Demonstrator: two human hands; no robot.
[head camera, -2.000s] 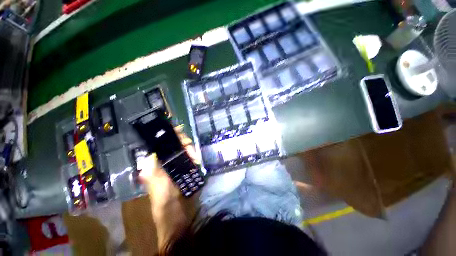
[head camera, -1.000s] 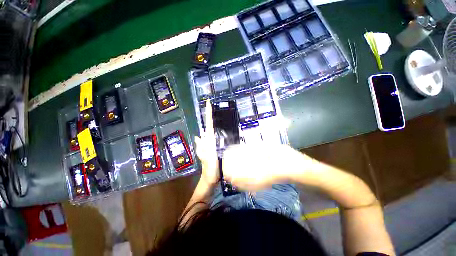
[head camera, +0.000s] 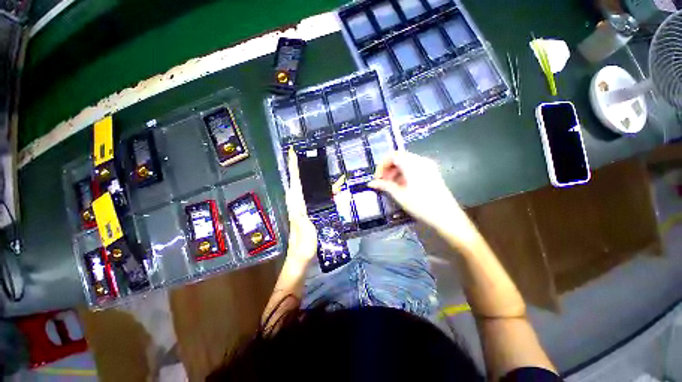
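Observation:
An open black flip phone (head camera: 317, 179) lies in my left hand (head camera: 300, 224), screen half above and number keys nearest my lap. My left fingers hold it by the left edge, with a fingertip showing at its right side. My right hand (head camera: 407, 183) is to the right of the phone, over the near lens tray (head camera: 378, 112), thumb and fingers bent together. Whether they pinch a film or lens is too small to tell. The phone hides part of this tray's left pockets.
The phone tray (head camera: 164, 242) with closed phones and two yellow cards (head camera: 103, 142) lies left. A closed phone (head camera: 287, 63) stands above the near tray. A second lens tray (head camera: 430, 56), white-rimmed smartphone (head camera: 563, 142) and fan (head camera: 619, 98) are right.
The open phone came from over the left tray to the near lens tray. My right hand, over the phone a second ago, has moved right, off it.

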